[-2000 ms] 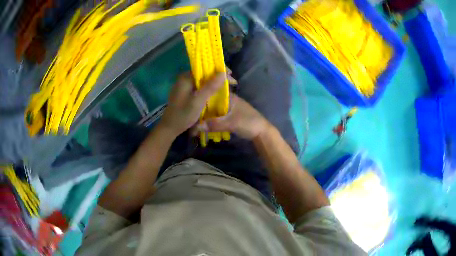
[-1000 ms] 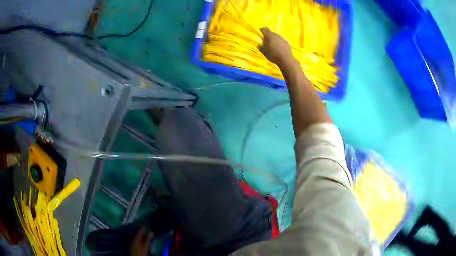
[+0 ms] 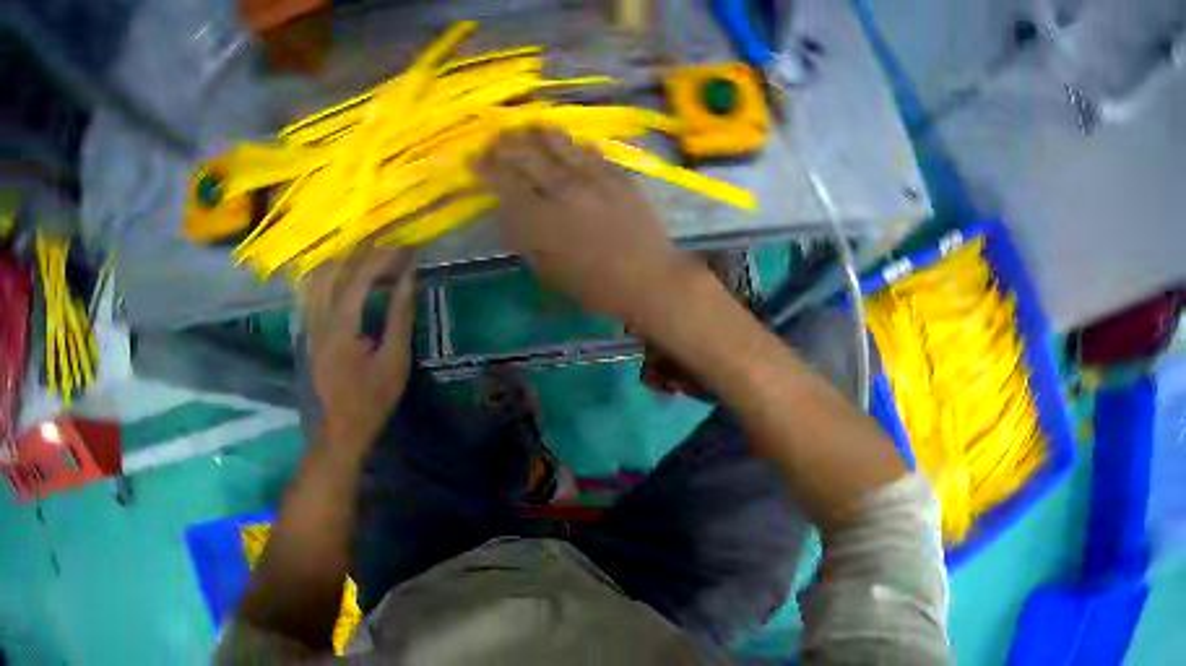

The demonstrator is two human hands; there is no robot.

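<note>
A loose pile of yellow strap seals [image 3: 403,150] lies on the front of the grey bench. My right hand [image 3: 572,215] is on the right part of the pile, blurred, fingers over the straps; whether it grips any is hidden. My left hand [image 3: 358,319] is at the bench's front edge just below the pile, fingers apart, with no strap seen in it. The yellow start buttons stand at both ends of the pile, one at the left [image 3: 219,198] and one at the right [image 3: 718,111].
A blue tote [image 3: 1069,455] full of yellow straps stands at the right, and another blue tote [image 3: 208,559] is partly hidden by my left arm. A clear hose [image 3: 845,247] hangs over the bench's right side. Blue totes [image 3: 1080,625] are at the far right.
My right hand has moved from the right tote to the pile on the bench. My left hand has come up to the bench edge. The view has swung back to the bench.
</note>
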